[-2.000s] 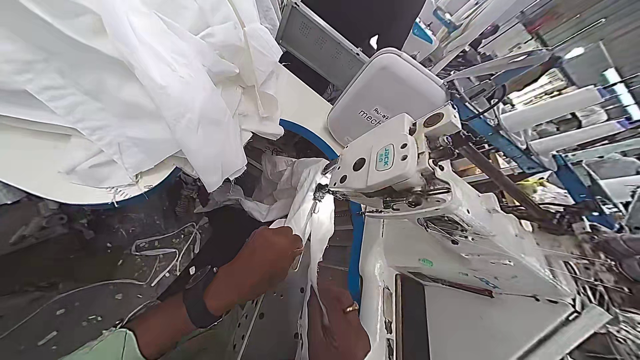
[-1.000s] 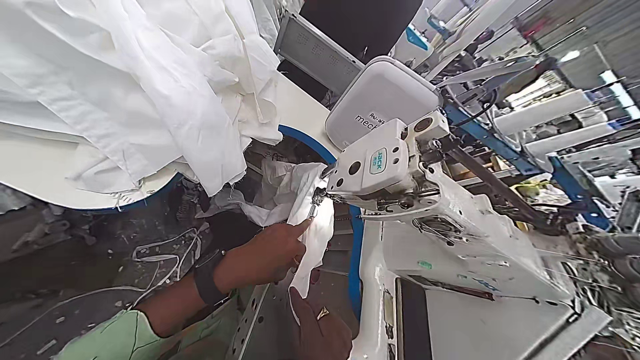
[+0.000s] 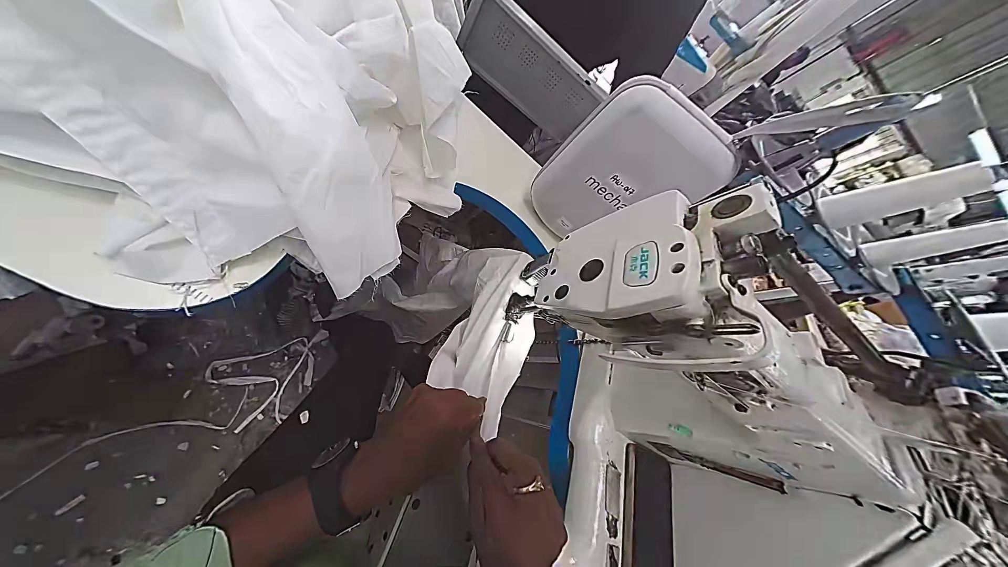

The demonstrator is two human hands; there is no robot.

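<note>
A Jack sewing machine (image 3: 622, 264) stands right of centre, its needle and presser foot area over a strip of white fabric (image 3: 492, 339). My left hand (image 3: 421, 433), with a dark band on the wrist, pinches the fabric's near end below the presser foot. Close beside it, my right hand (image 3: 516, 500), with a ring on one finger, has its fingertips at the same end of the cloth, touching or nearly touching the left fingers. Behind the needle the fabric runs on in loose folds over the table's gap. The right hand's grip is partly hidden.
White cloth (image 3: 260, 118) is heaped on a pale table (image 3: 55, 252) with a blue edge at left. A pale plastic case (image 3: 630, 150) bearing writing sits behind the machine, near a grey perforated box (image 3: 535, 63). Fabric scraps and thread lie on the floor at lower left.
One second ago my left index finger pointed at the cloth near the presser foot; now that hand is lower, closed on the fabric's near end. My right hand has come up beside it.
</note>
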